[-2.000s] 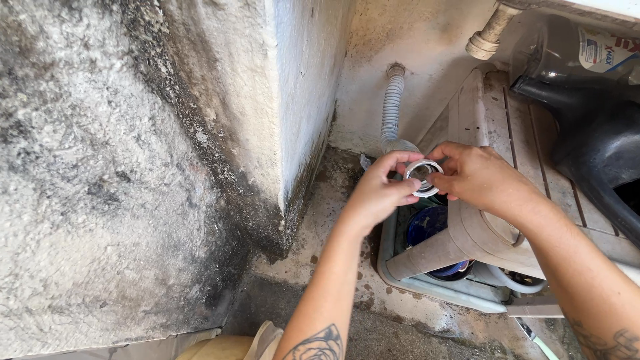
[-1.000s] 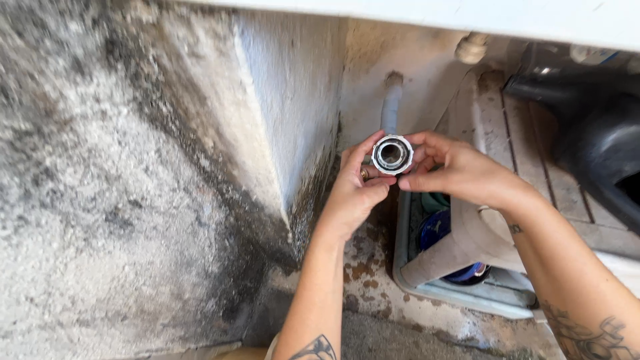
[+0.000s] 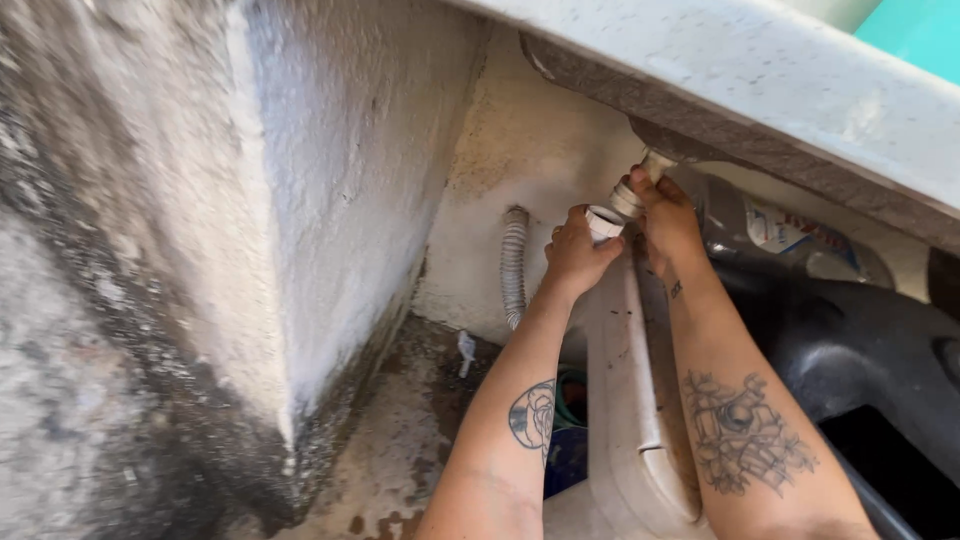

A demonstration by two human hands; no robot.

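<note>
Under the sink, my left hand (image 3: 577,251) holds a white plastic pipe nut (image 3: 603,223) with its open end facing up. Just right of it and slightly higher, my right hand (image 3: 666,217) grips the off-white plastic drain outlet (image 3: 655,165) that comes down from the sink's underside. The outlet's threaded end (image 3: 625,198) is close to the nut, with a small gap between them. A grey corrugated drain hose (image 3: 514,259) rises to the wall at the left of my left hand; its lower end is hidden behind my forearm.
The pale sink edge (image 3: 750,82) crosses overhead. A rough wall corner (image 3: 277,300) stands at left. Below my hands is a beige plastic stool or table (image 3: 619,390). At right lie a black plastic container (image 3: 847,345) and a clear plastic bottle (image 3: 817,240) with a label.
Both hands held the fitting together before; now my right hand is apart from it, up on the drain outlet, while my left hand keeps the nut. The view has shifted closer under the sink.
</note>
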